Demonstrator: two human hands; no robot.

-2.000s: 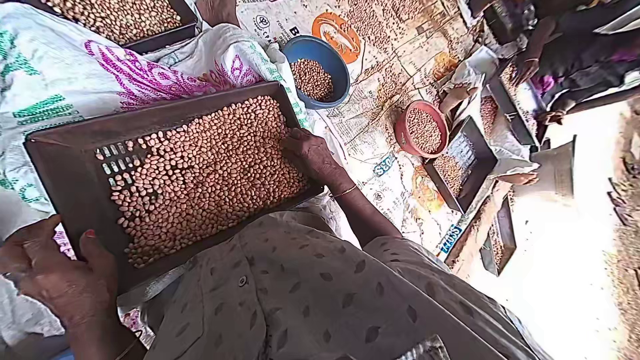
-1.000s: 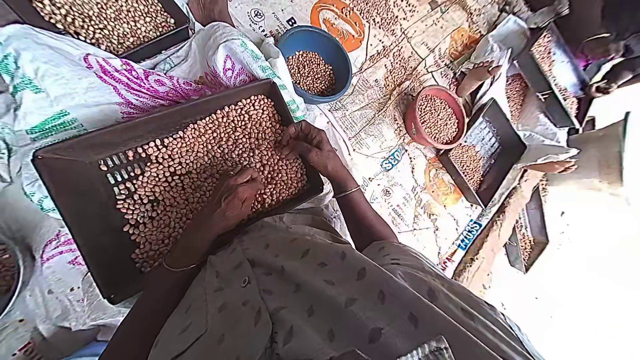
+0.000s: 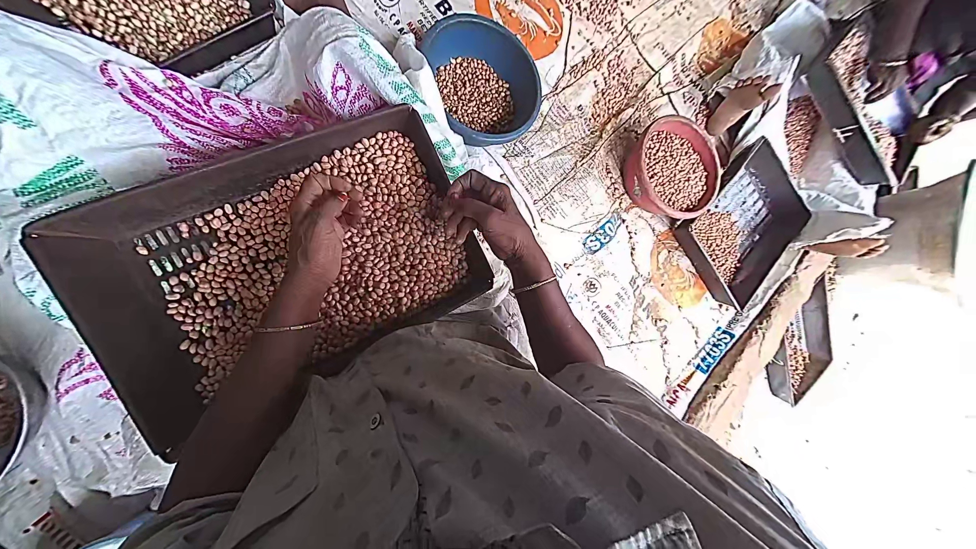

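A dark rectangular tray (image 3: 99, 305) with slots in its base lies tilted in front of me, largely covered by shelled peanuts (image 3: 381, 252). Over the middle of the peanuts is my left hand (image 3: 319, 221), its fingers curled and a red mark on one fingertip. My right hand (image 3: 488, 213) is at the tray's right rim, thumb and fingers drawn together. Whether either hand holds a peanut cannot be seen. Both wrists wear a thin bangle. Beyond the tray's far right corner stands a blue bowl (image 3: 526, 91) partly filled with peanuts.
White printed sacks (image 3: 61, 130) lie under and beside the tray. A second peanut tray (image 3: 229, 46) is at top left, a metal vessel (image 3: 27, 404) at left. To the right are a red bowl (image 3: 637, 171), another slotted tray (image 3: 785, 206), scattered peanuts, and other people's feet and hands.
My left hand was at the tray's near left edge two seconds ago, then came over the peanuts and has since moved farther from my body. My right hand has moved to the right rim.
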